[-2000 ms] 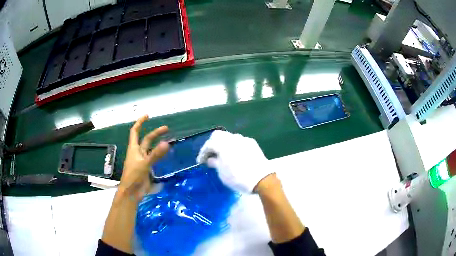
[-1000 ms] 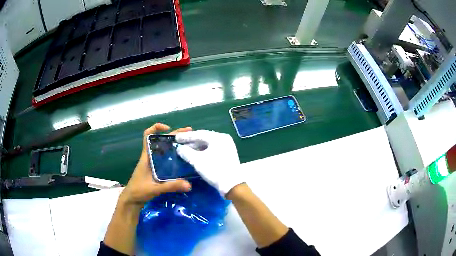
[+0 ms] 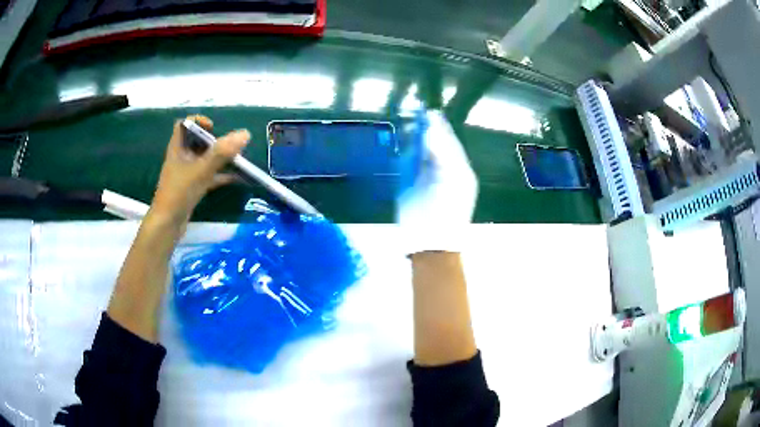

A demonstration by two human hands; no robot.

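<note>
My bare left hand (image 3: 193,164) holds a phone unit (image 3: 254,173) by one end, tilted so that mostly its pale metal edge shows. My gloved right hand (image 3: 439,179) is raised over the belt to the right and blurred. A blurred blue protective film (image 3: 410,154) hangs at its fingers. A crumpled pile of blue film (image 3: 258,292) lies on the white sheet (image 3: 517,308), below the held unit. Another phone unit (image 3: 333,148), blue-faced with a pale rim, lies flat on the green belt between my hands.
A further phone unit (image 3: 553,167) lies on the belt at the right. Dark guide bars (image 3: 62,113) lie at the left, the nearer with a white end. A red-edged tray (image 3: 187,29) is cut off at the top. A vented bar (image 3: 611,150) and a green-lit lamp (image 3: 687,323) stand right.
My right hand has moved off the unit, up and right, with film. My left hand has tilted the unit and moved left. The belt unit has shifted left; another shows at right. The view has shifted.
</note>
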